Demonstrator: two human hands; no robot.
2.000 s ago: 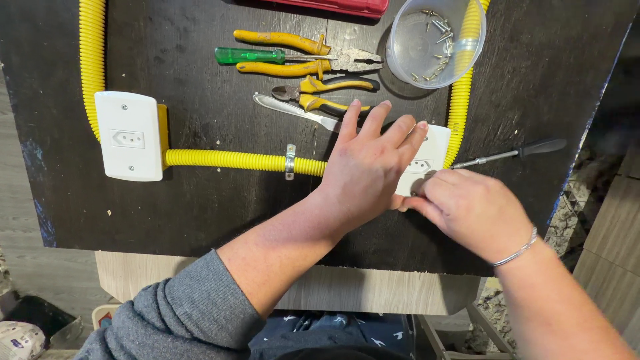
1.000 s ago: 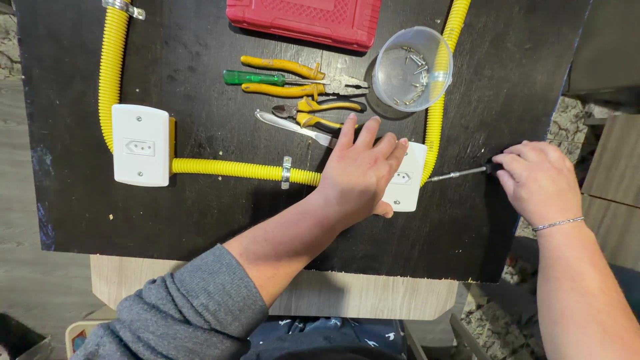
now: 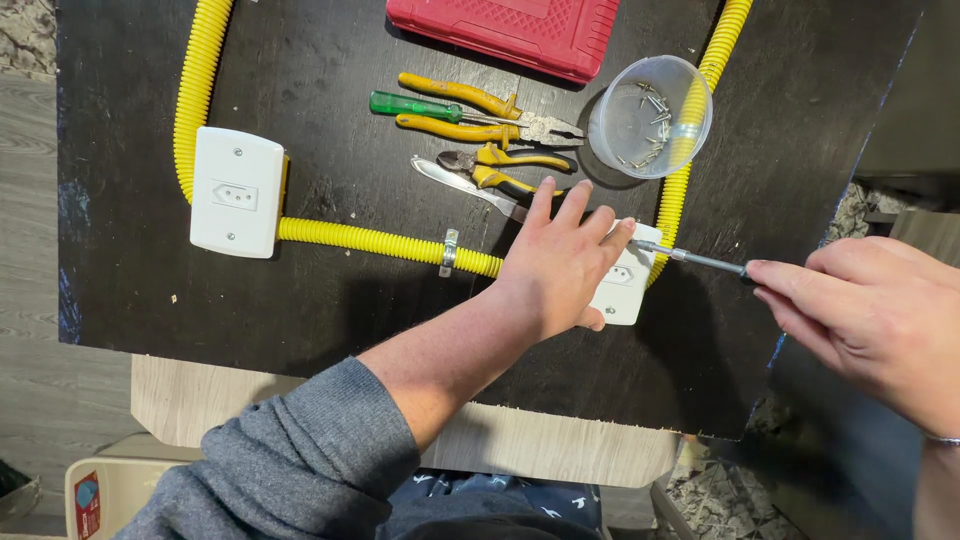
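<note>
My left hand [image 3: 559, 262] lies spread over the left part of a white wall socket plate [image 3: 628, 289] on the black board, thumb by its lower edge. In my right hand [image 3: 862, 315] is a screwdriver [image 3: 709, 261], held by its dark handle, its shaft pointing left with the tip at the plate's upper part. A screw shows near the plate's bottom. Yellow corrugated conduit [image 3: 360, 236] runs from this plate to a second white socket plate [image 3: 234, 193] at the left, under a metal clamp [image 3: 448, 253]. My left hand covers part of the right plate.
Above my left hand lie a table knife [image 3: 457, 182], yellow-black diagonal cutters [image 3: 510, 161], yellow-handled combination pliers [image 3: 551, 129] and a green-handled screwdriver [image 3: 416, 106]. A clear plastic tub [image 3: 615, 135] holds several screws. A red case [image 3: 502, 30] is at the top. More conduit [image 3: 724, 45] rises at the right.
My right hand was at the plate, then reached the screwdriver lying to the right; now it holds it with the tip at the plate. My left hand stays on the plate.
</note>
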